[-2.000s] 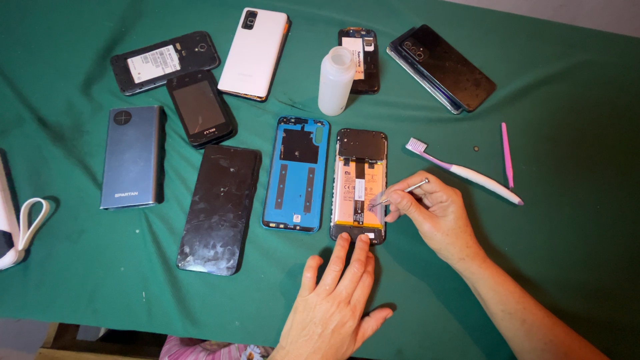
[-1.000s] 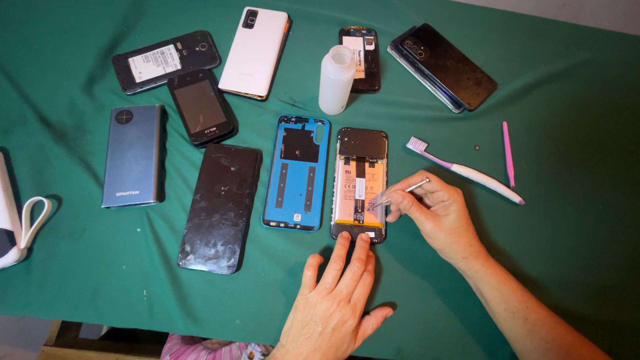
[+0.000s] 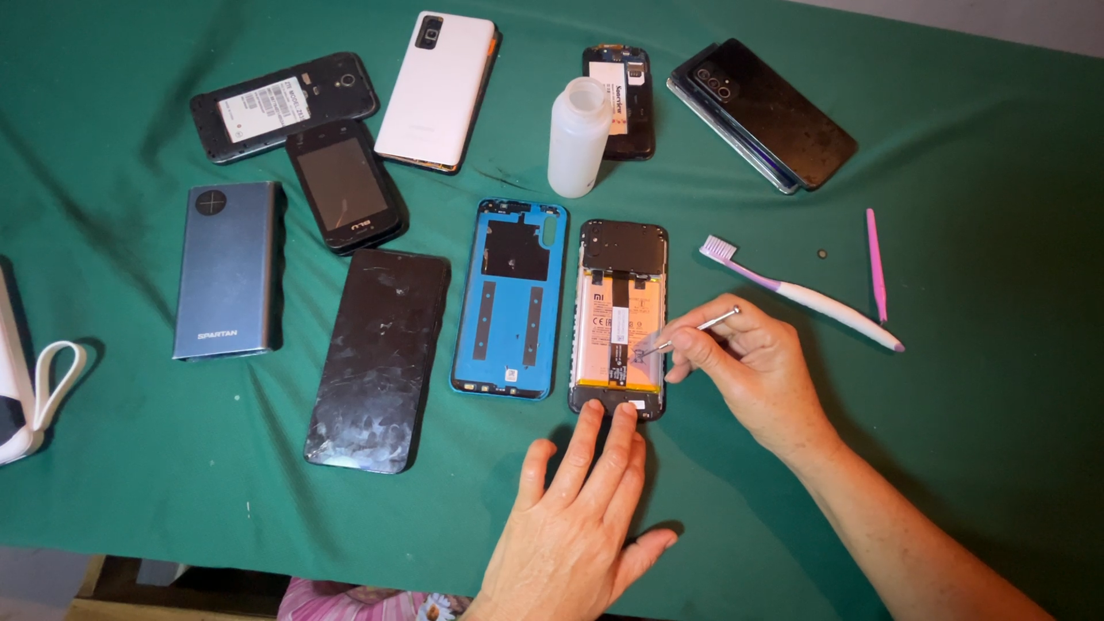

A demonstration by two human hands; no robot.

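An opened smartphone (image 3: 595, 319) lies on the green cloth, its battery and a black flex cable exposed. Two fingertips of my left hand (image 3: 578, 509) press on its black lower end; the fingers are spread and grasp nothing. Between thumb and fingers, my right hand (image 3: 742, 371) holds a slim metal precision screwdriver (image 3: 711, 321), pointing left over the right side of the battery. Its exact contact with the phone cannot be told. A blue phone back cover (image 3: 511, 336), inner side up, is just left of the opened phone. Farther left rests a dark, smudged phone (image 3: 379, 362).
A white plastic bottle (image 3: 578, 138) stands open behind the opened phone. To the right are a toothbrush (image 3: 802, 297) and a pink stick tool (image 3: 875, 263). Several phones, including a white one (image 3: 438, 90) and a stacked black one (image 3: 776, 112), lie behind. A blue power bank (image 3: 226, 267) is at left.
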